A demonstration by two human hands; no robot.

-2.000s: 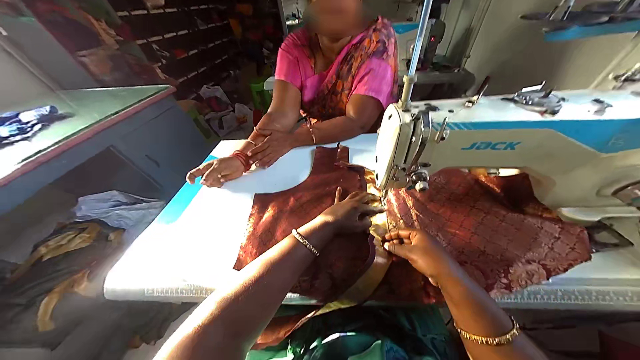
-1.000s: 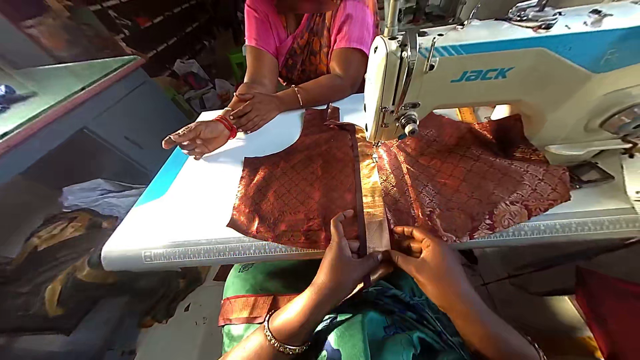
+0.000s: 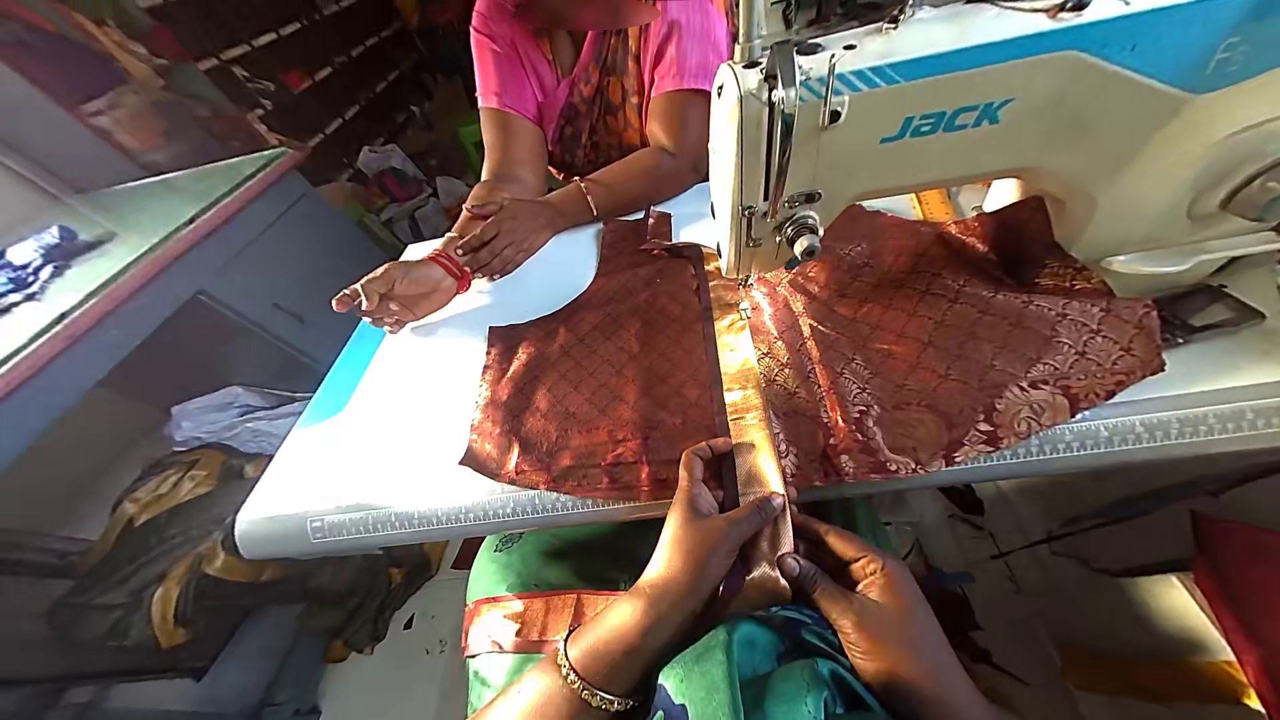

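Maroon patterned fabric (image 3: 600, 390) lies on the white sewing table (image 3: 390, 440), with another brocade part (image 3: 930, 350) to its right. A gold fabric strip (image 3: 742, 390) runs between them, from under the head of the Jack sewing machine (image 3: 950, 130) down past the table's front edge. My left hand (image 3: 700, 530) pinches the strip's left edge between thumb and fingers. At its right edge, close to the strip's lower end, my right hand (image 3: 860, 590) grips it with thumb and fingers. The needle area is partly hidden by the machine head.
Across the table a person in a pink blouse rests both forearms (image 3: 510, 235) over its far left edge, one hand on the other wrist. A ruler tape (image 3: 450, 518) runs along the front edge. Dark cloth (image 3: 170, 560) hangs at the left, near a glass-topped counter (image 3: 130, 240).
Both my hands have moved from beside the machine's needle down the gold strip to below the table's front edge. The other person's hands have come together.
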